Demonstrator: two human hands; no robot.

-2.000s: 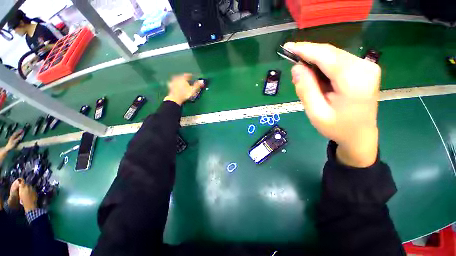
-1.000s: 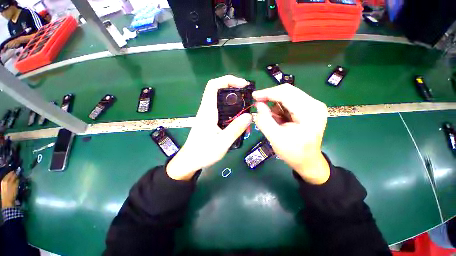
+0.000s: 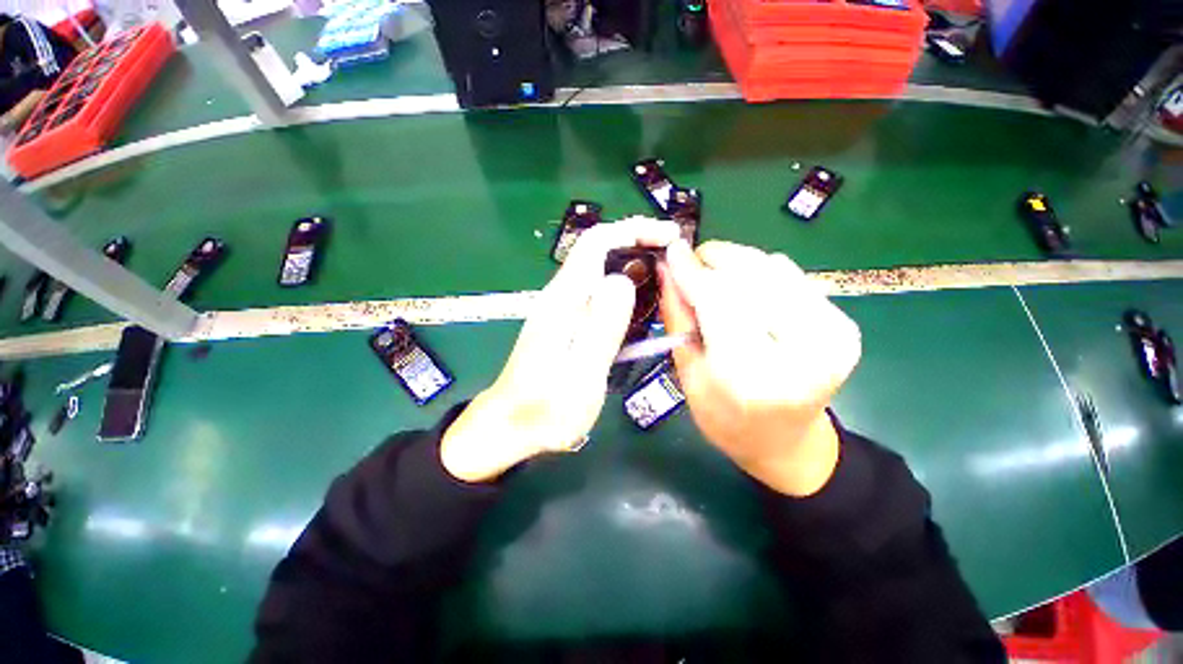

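Observation:
My left hand (image 3: 551,357) holds a black phone housing (image 3: 634,269) above the bench, its fingers around it. A round disc shows near the housing's upper end. My right hand (image 3: 765,350) is against the housing's right side with fingers bent together. A thin pale blurred strip (image 3: 651,348) shows between the hands at the right fingertips; I cannot tell for sure that it is tweezers. The fingers hide most of the housing. A keypad phone (image 3: 655,398) lies on the bench just below the hands, partly covered by them.
Another keypad phone (image 3: 411,362) lies left on the green bench (image 3: 623,571). Several phones lie on the belt (image 3: 428,195) beyond the cream strip (image 3: 376,315). A smartphone (image 3: 131,383) lies far left. Red trays (image 3: 817,52) and a black box (image 3: 489,52) stand behind.
Both hands came together over the bench from reaching apart. Since a second ago, the fingers have closed further around the housing, covering more of it. Belt phones appear shifted left, with the view also moved.

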